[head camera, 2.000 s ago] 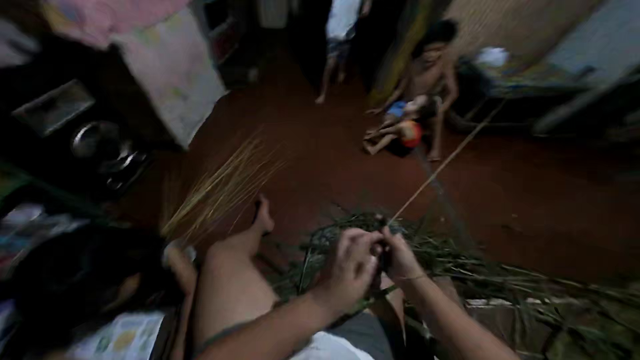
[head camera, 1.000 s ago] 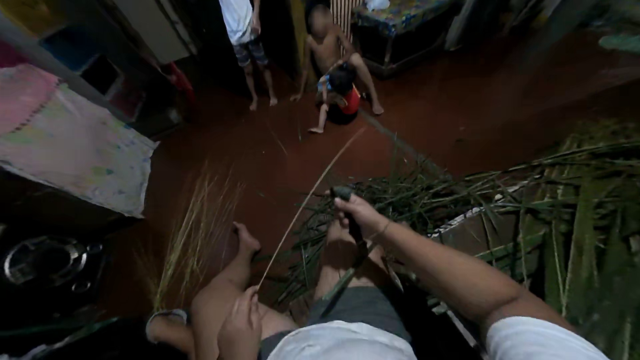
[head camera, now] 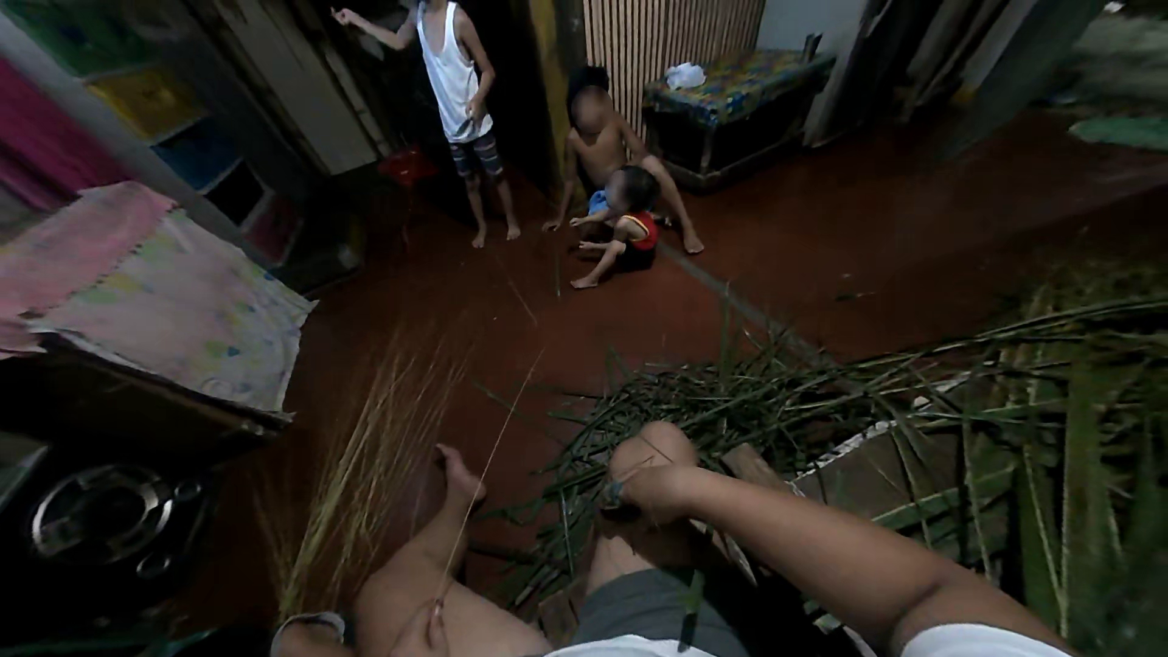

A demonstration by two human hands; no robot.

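My left hand (head camera: 422,631), low in the view at my bare thigh, pinches the lower end of a thin pale leaf rib (head camera: 493,456), which slants up and away over the floor. My right hand (head camera: 652,493) is closed on a dark handled tool (head camera: 617,497) near my knee; its blade, if any, cannot be made out. Below that hand a narrow green leaf strip (head camera: 693,593) hangs over my shorts. A heap of green leaf strips (head camera: 712,411) lies beyond my knee. A loose bundle of pale thin ribs (head camera: 356,484) spreads at the left.
Long green leaves (head camera: 1086,474) lie at the right. A cloth-covered box (head camera: 201,310) and a round-fronted dark appliance (head camera: 100,516) stand left. One person (head camera: 456,82) stands ahead; two others (head camera: 598,146) sit on the red floor. A low table (head camera: 739,82) stands behind them.
My hands were together two seconds ago and are now apart, the left drawn back with the rib. My right hand has come down to my knee. The view has swung.
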